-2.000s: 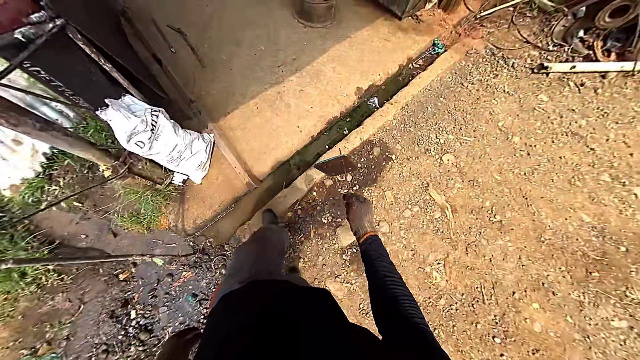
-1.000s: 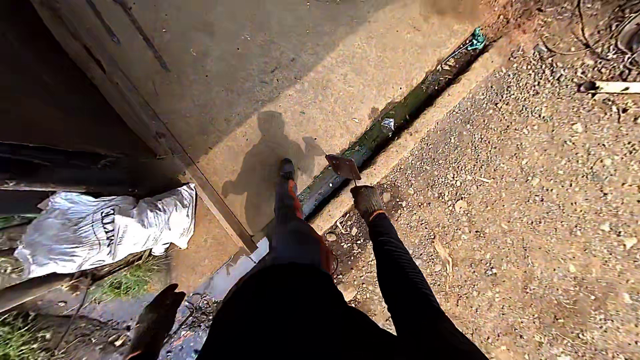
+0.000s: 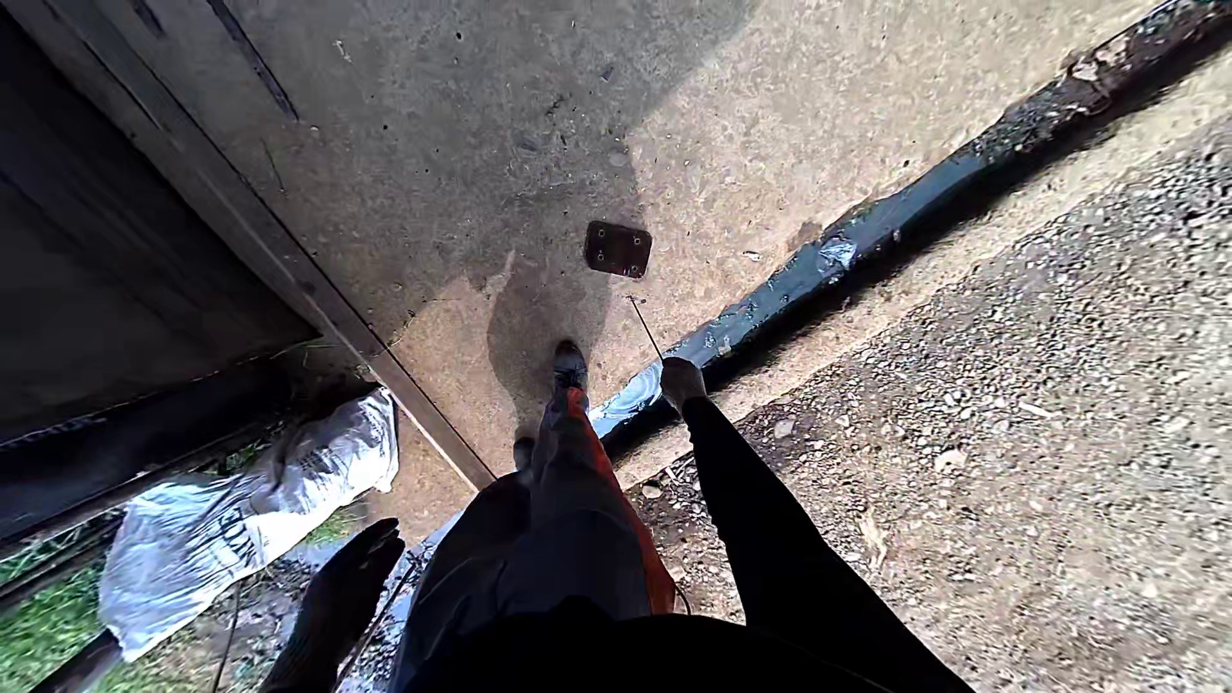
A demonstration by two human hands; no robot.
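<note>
My right hand (image 3: 681, 383), above the drainage channel, is closed around a thin rod (image 3: 647, 327) that points up and left. Just beyond the rod's tip is a dark, rounded rectangular plate (image 3: 618, 250) with several light ring-like marks, over the concrete; whether rod and plate are joined cannot be told. Low on the left, my left hand (image 3: 348, 592) hangs with its fingers extended and nothing seen in it, right of a white woven sack (image 3: 226, 529). My shoe (image 3: 570, 366) stands on the concrete, with my shadow on the floor around it.
A narrow channel (image 3: 770, 303) with dark wet contents runs diagonally between the concrete floor (image 3: 462, 144) and the gravel ground (image 3: 1039, 414). A wooden beam (image 3: 337, 322) edges the dark structure at left. Grass and sticks lie around the sack.
My feet have come onto the concrete beyond the channel. The plate, close to my right hand before, now shows farther from it. My left hand, out of sight two seconds ago, is in view.
</note>
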